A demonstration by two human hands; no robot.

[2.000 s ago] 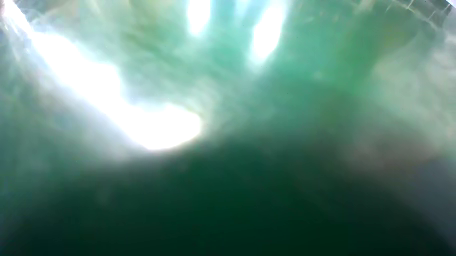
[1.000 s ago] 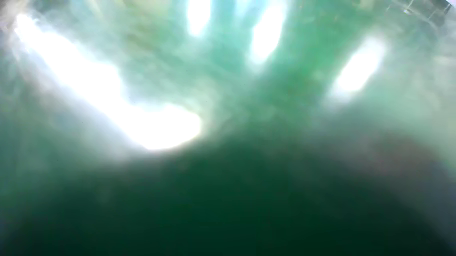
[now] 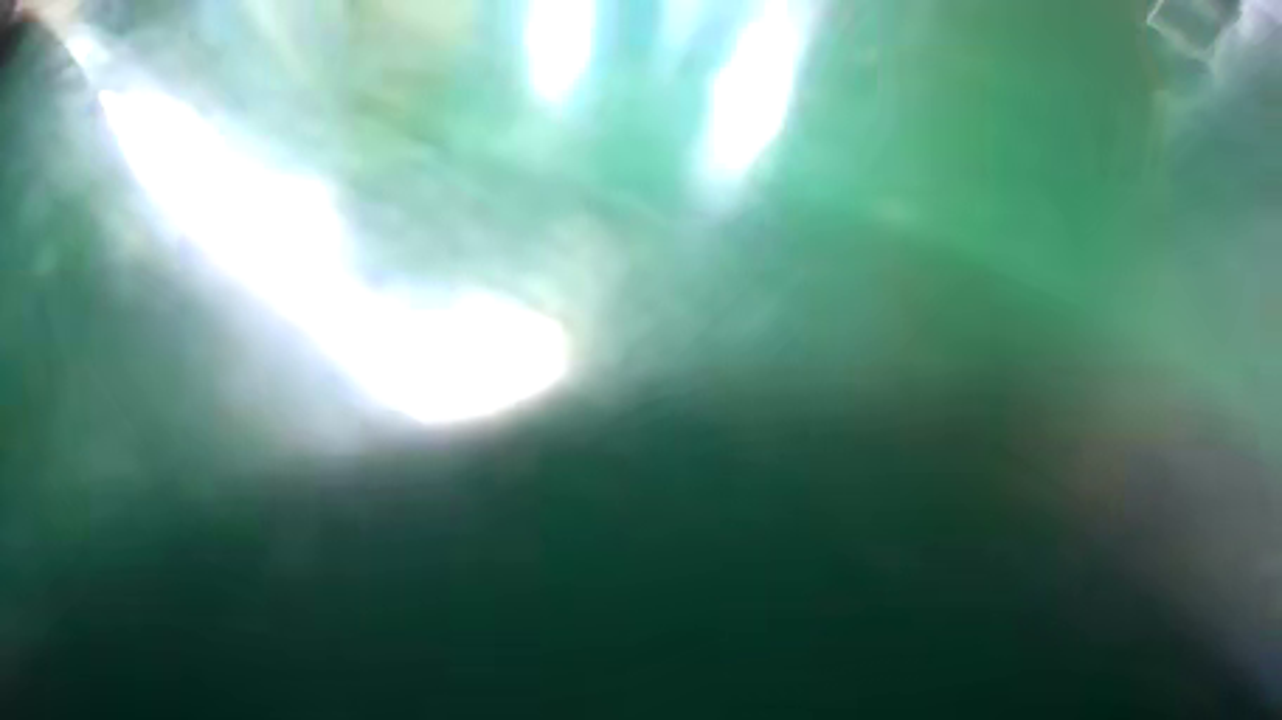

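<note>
A glossy green surface (image 3: pixel 633 563) fills nearly the whole head view, very close and badly blurred. It is dark green below and lighter green above. White glare lies on it at the left and at the top centre. Neither of my hands can be made out. No held or worked object can be told.
A dim reddish and grey blur (image 3: pixel 1153 492) lies at the right; what it is cannot be told. A small pale angular shape (image 3: pixel 1192 26) shows at the top right corner. A dark patch is at the top left corner.
The bright streak at the upper right, seen one second ago, is gone. The reddish-grey blur and the shapes at the top right have shifted. The other glare is nearly unchanged.
</note>
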